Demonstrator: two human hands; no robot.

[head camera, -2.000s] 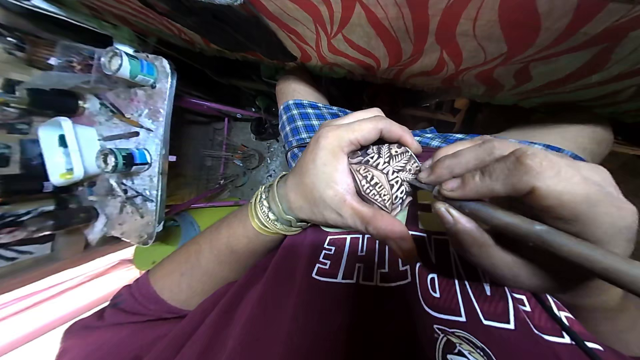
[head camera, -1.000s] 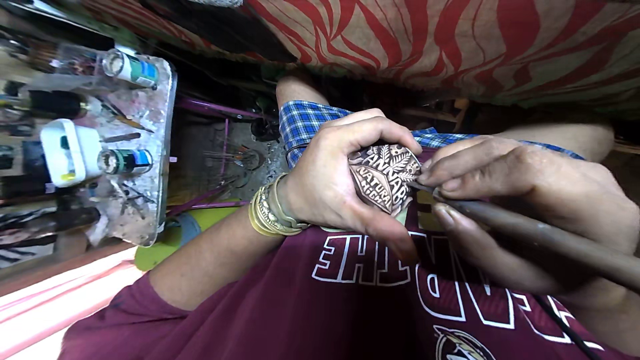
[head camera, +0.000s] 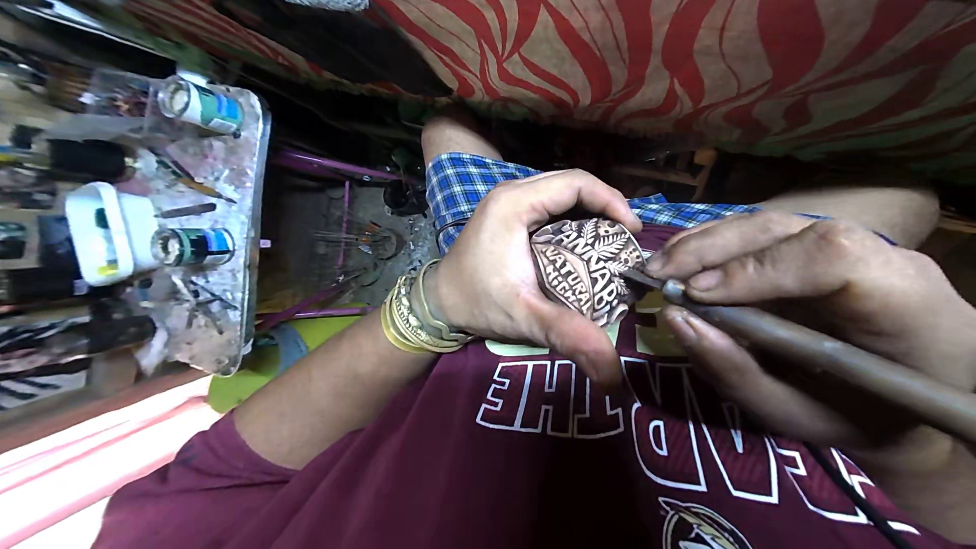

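My left hand (head camera: 526,267), with several bangles at the wrist, grips a round carved piece (head camera: 587,263) between thumb and fingers. Raised leaves and lettering in light brown stand against darker recesses on its face; whether it is wood or another material I cannot tell. My right hand (head camera: 793,290) holds a long, dark-handled carving tool (head camera: 808,343) in a pen-like grip. The tool has a metal collar and a thin tip, which meets the right edge of the carved face. The piece's underside is hidden by my left hand.
At the left, a stained table (head camera: 232,305) bears a labelled jar (head camera: 202,105), another jar (head camera: 192,246), a white plastic tub (head camera: 110,232) and slim tools. A red-striped cloth (head camera: 648,69) hangs across the top. A dark cord (head camera: 854,496) runs below my right hand.
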